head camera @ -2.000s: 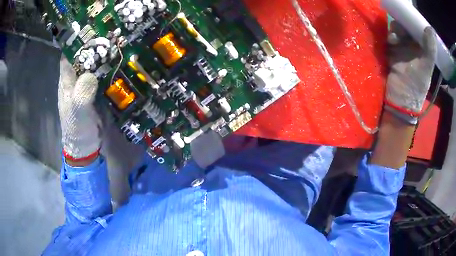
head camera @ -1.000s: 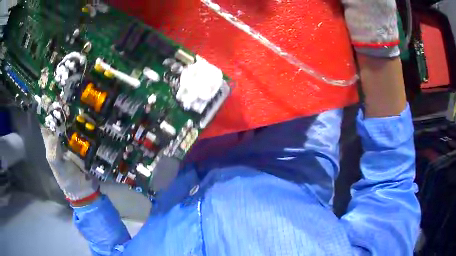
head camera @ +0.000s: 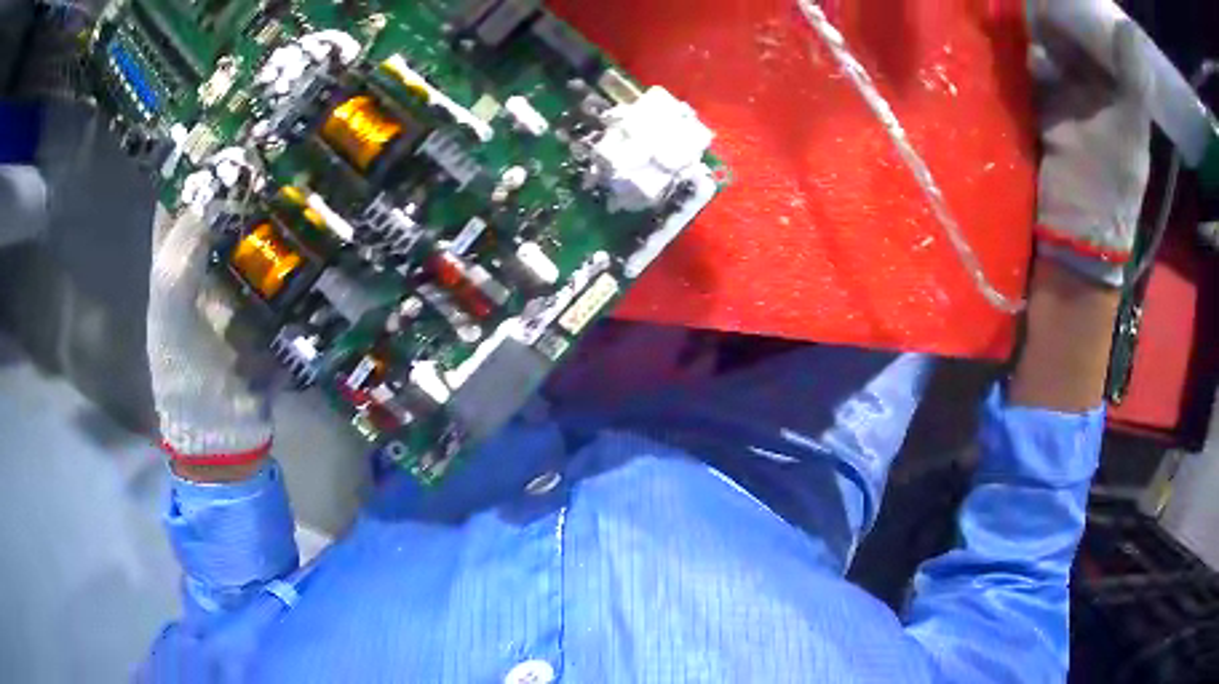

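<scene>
A large green circuit board [head camera: 501, 207] fills the upper left, tilted, crowded with parts. It carries two orange transformers [head camera: 364, 131], a white block [head camera: 651, 144] at its right corner and a grey box component [head camera: 497, 390] at its lower edge. My left hand [head camera: 207, 341], in an off-white glove with a red cuff edge, holds the board's left edge; its fingertips are hidden by the board. My right hand [head camera: 1094, 167], gloved too, is at the upper right, away from the board, around a white dispensing syringe [head camera: 1160, 83]. The syringe's tip is not visible.
A red foam sheet [head camera: 829, 201] lies behind and right of the board, with a whitish line across it. A dark tote [head camera: 1183, 441] with red lining stands at the right edge, below a thin clear hose [head camera: 1160, 247]. My blue-clothed lap is below the board.
Since one second ago, the board and my left hand have shifted right and up in view. My right hand appears further right and lower, and the syringe shows again.
</scene>
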